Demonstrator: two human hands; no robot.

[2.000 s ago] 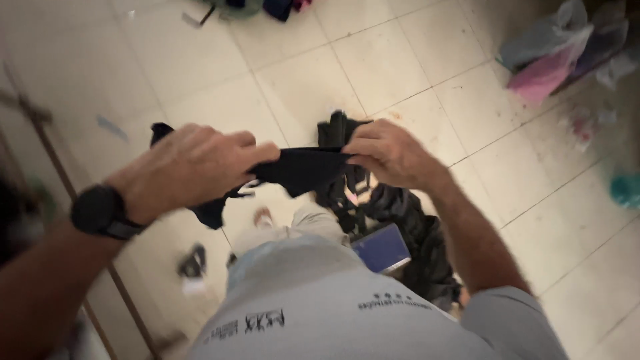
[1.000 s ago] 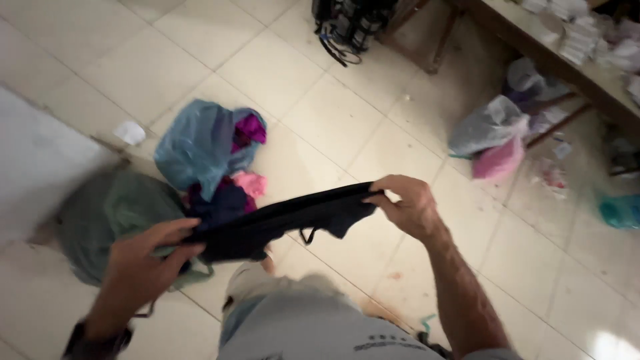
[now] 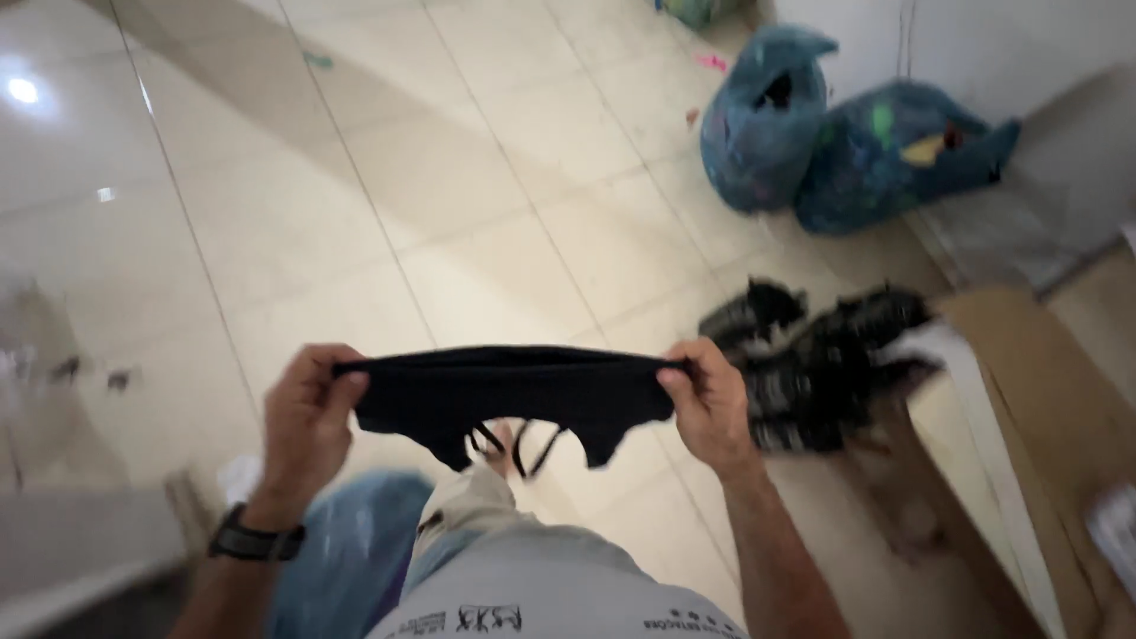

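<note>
A black stretchy garment [image 3: 515,390] with thin straps spans the space between my hands, its banded edge drawn out sideways. My left hand [image 3: 311,417] pinches one end between thumb and fingers, with a dark watch on that wrist. The opposite end is gripped by my right hand [image 3: 714,404]. Two cut-out points and looped straps hang down from the band, over my light trousers and one bare foot. The kind of garment is not certain.
Two stuffed blue plastic bags [image 3: 763,124] lean together by the wall. Dark bundled items [image 3: 799,382] lie at the right beside a brown-topped table [image 3: 1047,399]. Another blue bag [image 3: 355,541] is near my legs at lower left. Small scraps dot the tiled floor.
The view has turned strongly to another part of the room. The black garment, slanted between my hands a second ago, is now level and spread wide.
</note>
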